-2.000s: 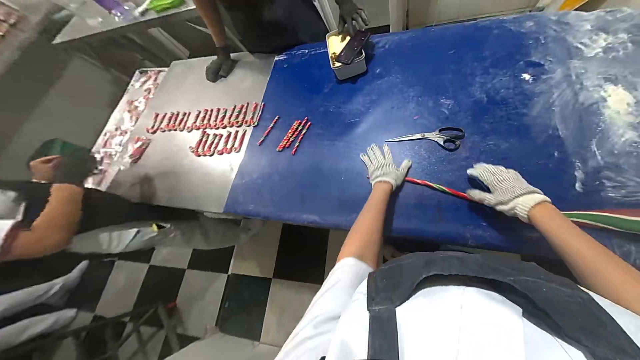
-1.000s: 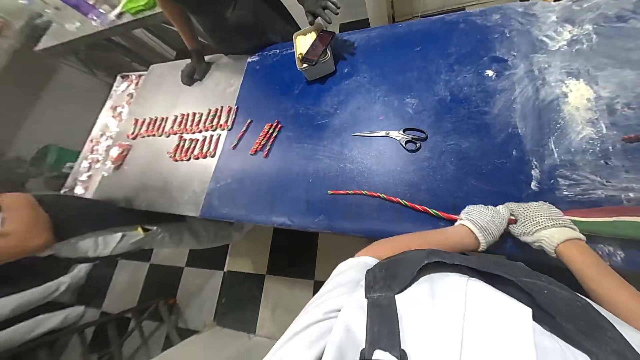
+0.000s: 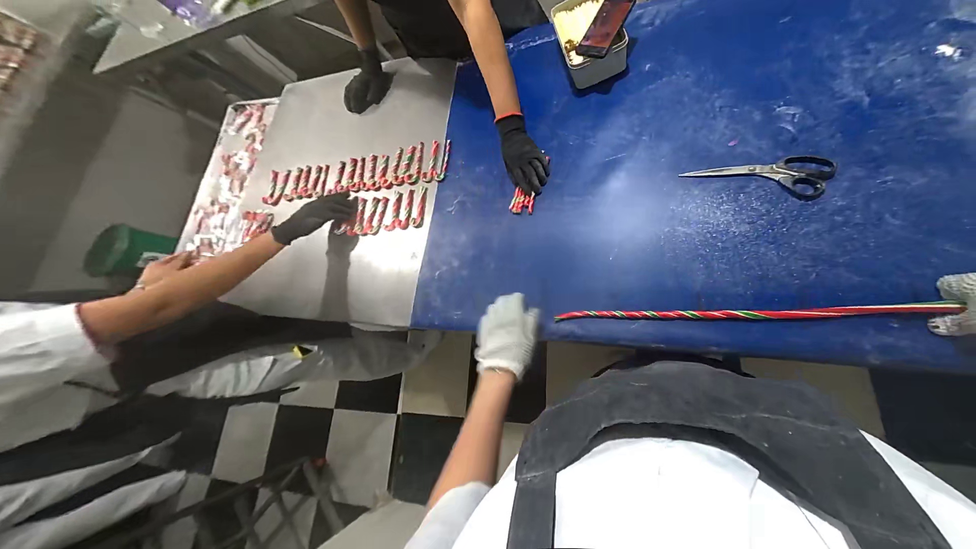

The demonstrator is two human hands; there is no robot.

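A twisted red, green and white candy rope [image 3: 732, 313] lies along the near edge of the blue tabletop [image 3: 610, 252]. My right hand [image 3: 957, 305], in a pale knit glove and partly cut off by the view's edge, is closed around the rope's right end. My gloved left hand [image 3: 507, 335] is over the near table edge, left of the rope's tip and apart from it, holding nothing, its fingers slightly blurred. Beyond the rope lie metal scissors with black handles [image 3: 770, 174], their blades pointing left.
A co-worker's black-gloved hand [image 3: 524, 160] covers short candy sticks [image 3: 521, 201]. Another co-worker's gloved hand [image 3: 316, 217] touches candy canes [image 3: 374, 171] on a metal sheet [image 3: 313, 274]. A phone [image 3: 606, 27] rests on a container [image 3: 598, 70] at the back.
My left hand has moved left, away from the rope, and my hands are now far apart. The rope's twisted part looks longer. One co-worker's hand has come over the short sticks, another's over the canes.
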